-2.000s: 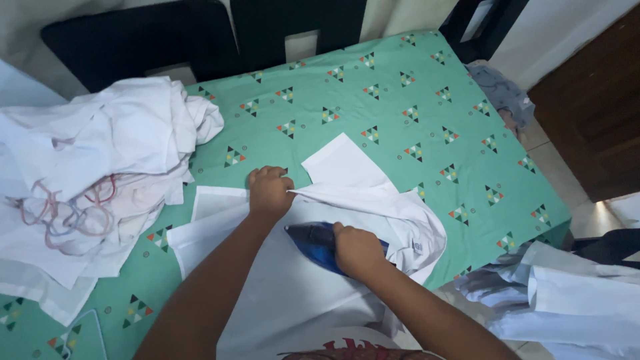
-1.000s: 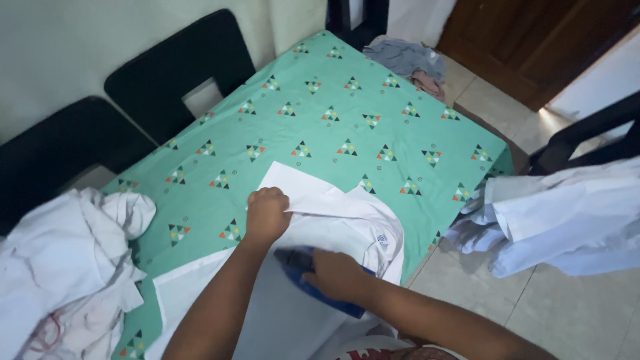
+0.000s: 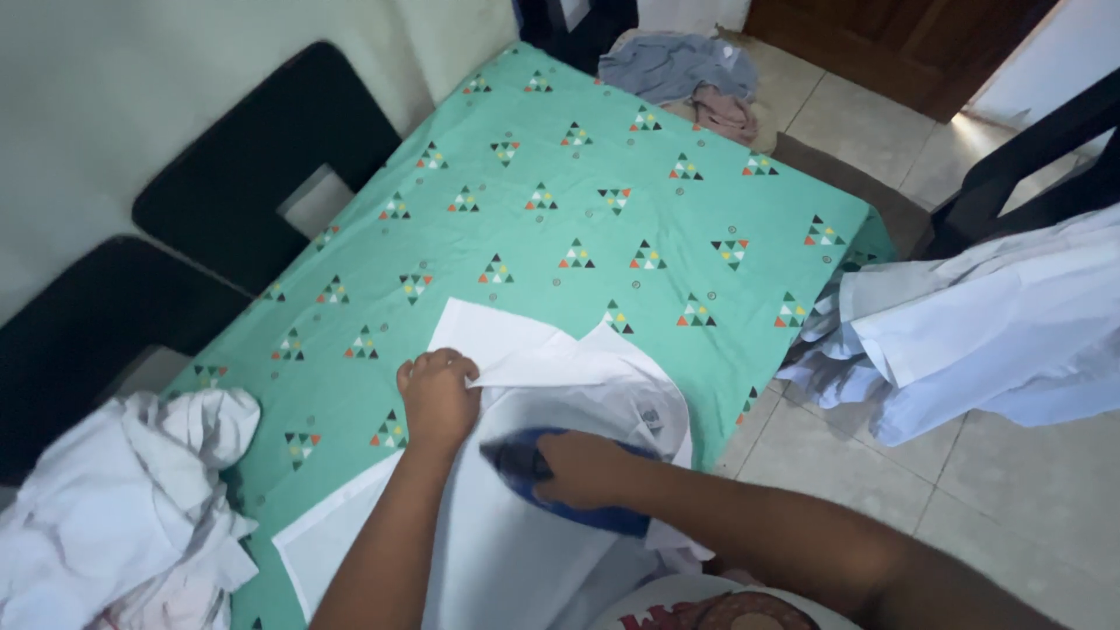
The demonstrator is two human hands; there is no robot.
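A white garment [image 3: 516, 507] lies spread on the green patterned cloth [image 3: 595, 210] that covers the table. My right hand [image 3: 582, 468] is closed around the handle of a blue clothes iron [image 3: 604, 516], whose dark tip points left over the garment. The iron's soleplate is hidden. At the upper left part of the garment, my left hand [image 3: 439, 398] pinches the white fabric near a fold. The garment's collar area, with a small mark on it, curves to the right of the iron.
A heap of white clothes [image 3: 114, 507] sits at the table's left. Black chairs [image 3: 262, 166] stand along the wall. White garments [image 3: 989, 324] hang over a black chair on the right. Grey and pink clothes [image 3: 678, 74] lie beyond the far edge, near a wooden door [image 3: 910, 44].
The view has swung to the right since the first frame. Both hands stay on the garment and the iron. The iron's tip has turned a little relative to the left hand.
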